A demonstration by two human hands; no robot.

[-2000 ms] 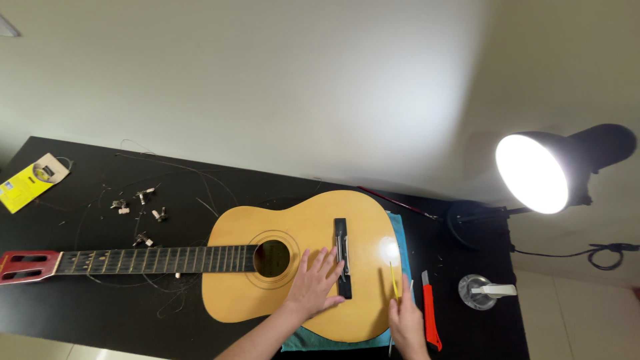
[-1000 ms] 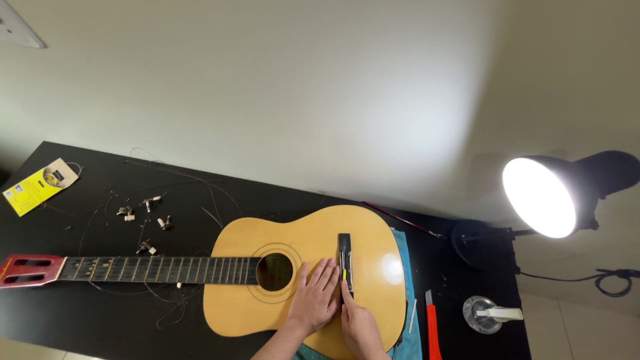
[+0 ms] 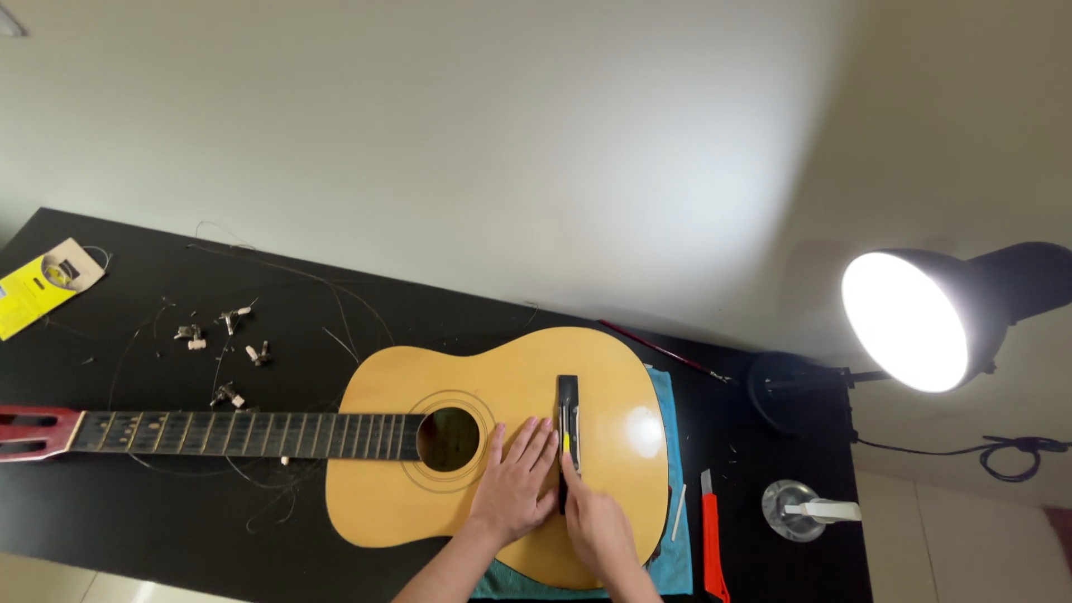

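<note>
An acoustic guitar (image 3: pixel 402 502) without strings lies face up on a black table, its body partly over a teal cloth (image 3: pixel 677 553). My left hand (image 3: pixel 515 486) rests flat on the soundboard, fingers spread, between the soundhole and the black bridge (image 3: pixel 569 394). In my right hand (image 3: pixel 593 515) is a small yellow tool (image 3: pixel 566 440), its tip on the bridge slot and my index finger extended along it. The tool's handle is mostly hidden by the hand, so its kind is unclear.
Several tuning machines (image 3: pixel 228 395) and loose strings lie beyond the neck, near a yellow string packet (image 3: pixel 42 289). Right of the body are a red utility knife (image 3: pixel 712 536), a white stick (image 3: pixel 678 512), a clear pump bottle (image 3: pixel 791 509), a thin brush (image 3: pixel 666 350) and a lit desk lamp (image 3: pixel 904 322).
My right hand has moved left with the yellow tool, from the right edge of the guitar body onto the bridge. My left hand remains on the soundboard beside the bridge.
</note>
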